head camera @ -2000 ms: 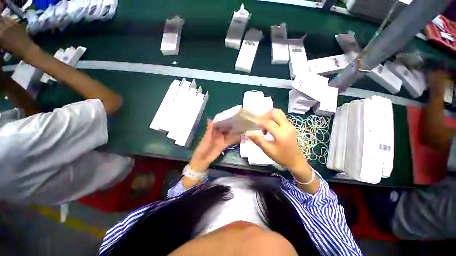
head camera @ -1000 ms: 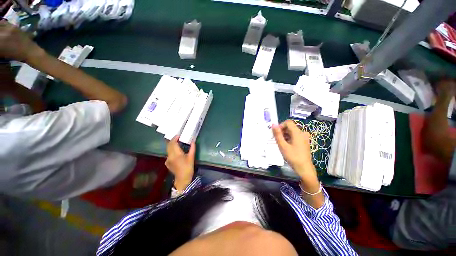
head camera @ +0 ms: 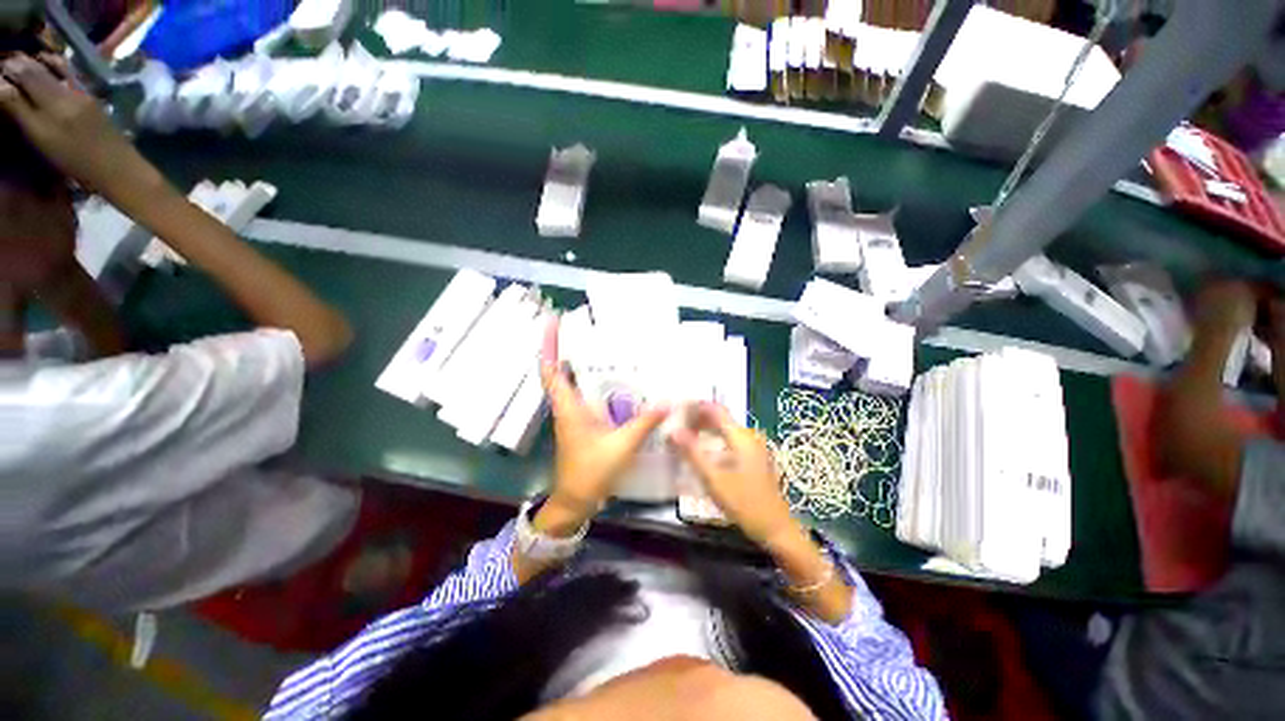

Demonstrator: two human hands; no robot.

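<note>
My left hand (head camera: 595,448) is around the left side of a white folding carton (head camera: 620,404) with a purple print, thumb across its face. My right hand (head camera: 736,476) has its fingertips closed at the carton's lower right part; they are blurred. The flat cartons (head camera: 727,369) lie partly behind my hands. A fanned row of opened cartons (head camera: 486,369) lies to the left, overlapping. Where the held carton ends and the white pieces behind it begin is hard to tell.
Rubber bands (head camera: 834,454) lie tangled right of my right hand, then a thick carton stack (head camera: 986,465). Single cartons (head camera: 758,237) are scattered beyond the white strip. A grey metal post (head camera: 1050,176) slants at right. Workers' arms (head camera: 212,233) are at both sides.
My left hand has left the fanned row and moved right to a carton in front of me. My right hand has moved left to it. The view has shifted, showing more of the far side.
</note>
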